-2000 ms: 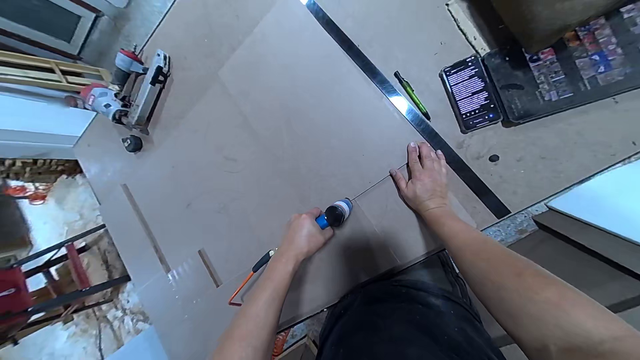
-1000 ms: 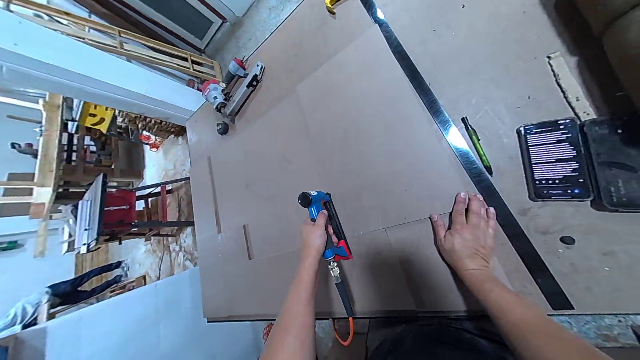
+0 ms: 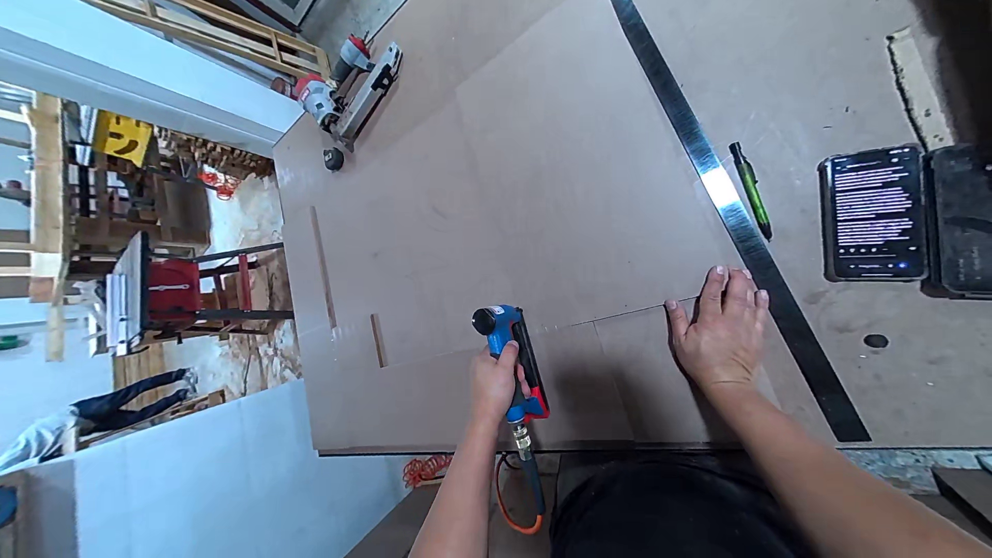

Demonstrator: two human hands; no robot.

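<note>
My left hand point(image 3: 496, 384) grips the handle of a blue pneumatic stapler point(image 3: 505, 329), which has a red rear part and an orange air hose coupled at its lower end. Spread flat, my right hand point(image 3: 722, 329) presses on thin brown board point(image 3: 535, 201) beside a straight seam. A long metal straightedge point(image 3: 725, 194) runs diagonally just right of that hand's fingertips. Close to its right edge lies a green and black pen point(image 3: 750, 190).
A red and grey nail gun point(image 3: 349, 97) lies at the board's upper left. A lit phone point(image 3: 874, 213) and a black case point(image 3: 961, 221) are at right. On the left, beyond the board, stand a red-bodied table saw point(image 3: 174, 287) and a person point(image 3: 116, 403).
The stapler in my left hand has moved left, away from the seam near my right hand, and has turned. My right hand stays flat near the straightedge. The view has shifted.
</note>
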